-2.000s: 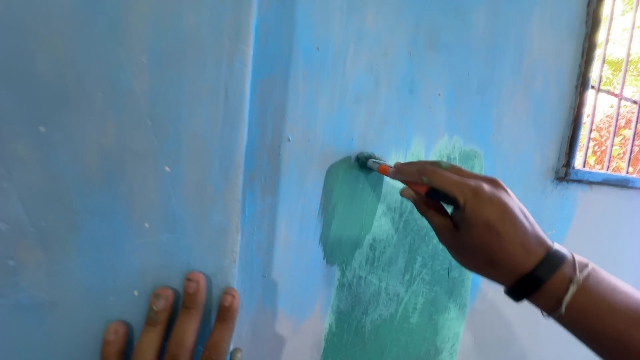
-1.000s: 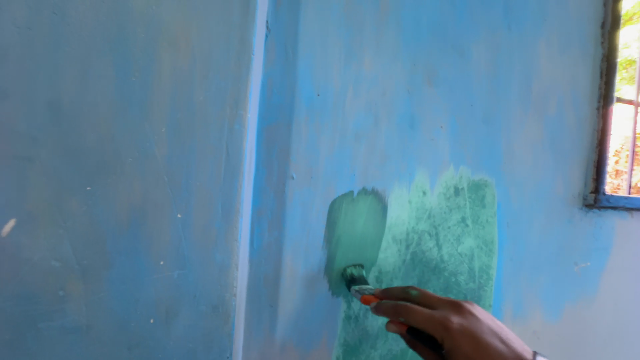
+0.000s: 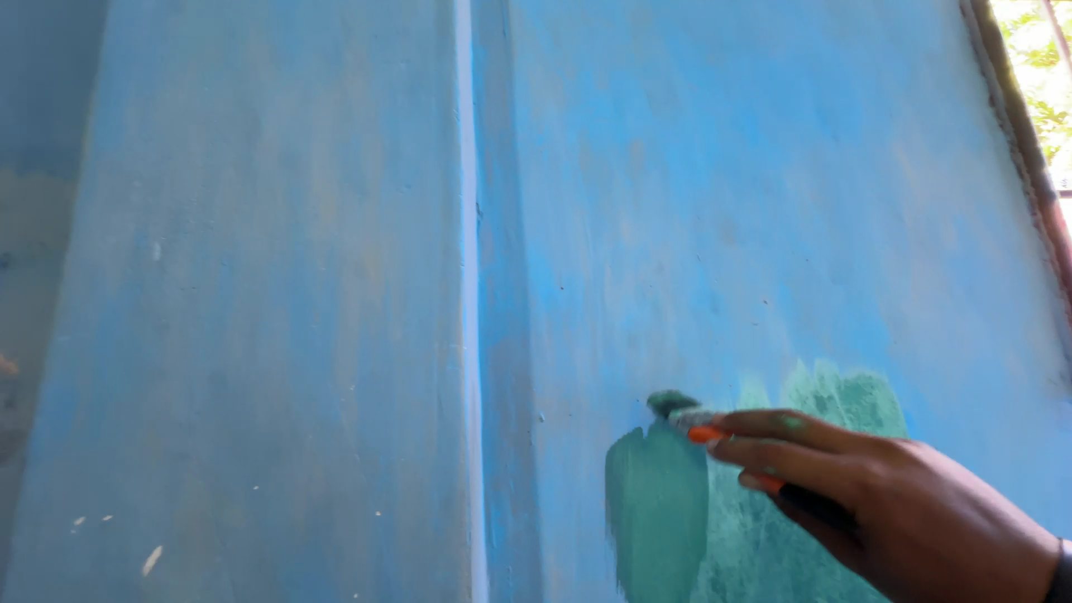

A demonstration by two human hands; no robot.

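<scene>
My right hand [image 3: 871,494] grips a paintbrush [image 3: 702,425] with an orange and black handle and a metal ferrule. Dark green paint covers its bristles, which are at the blue wall [image 3: 712,209] just above the top edge of a smooth green patch [image 3: 657,511]. Beside that patch, to the right and partly behind my hand, is a larger, streaky green area [image 3: 846,402] with a ragged top edge. A green paint smear shows on one finger. My left hand is out of the frame.
A pale vertical wall corner edge [image 3: 469,251] runs from top to bottom left of the green paint. Further left is a blue wall face [image 3: 276,293] with white specks. At the upper right stands a window frame [image 3: 1017,142] with rough edges.
My right hand has moved the brush from low on the smooth green patch to just above its top. My left hand, on the wall in the oldest frame, has left the view. The view has shifted.
</scene>
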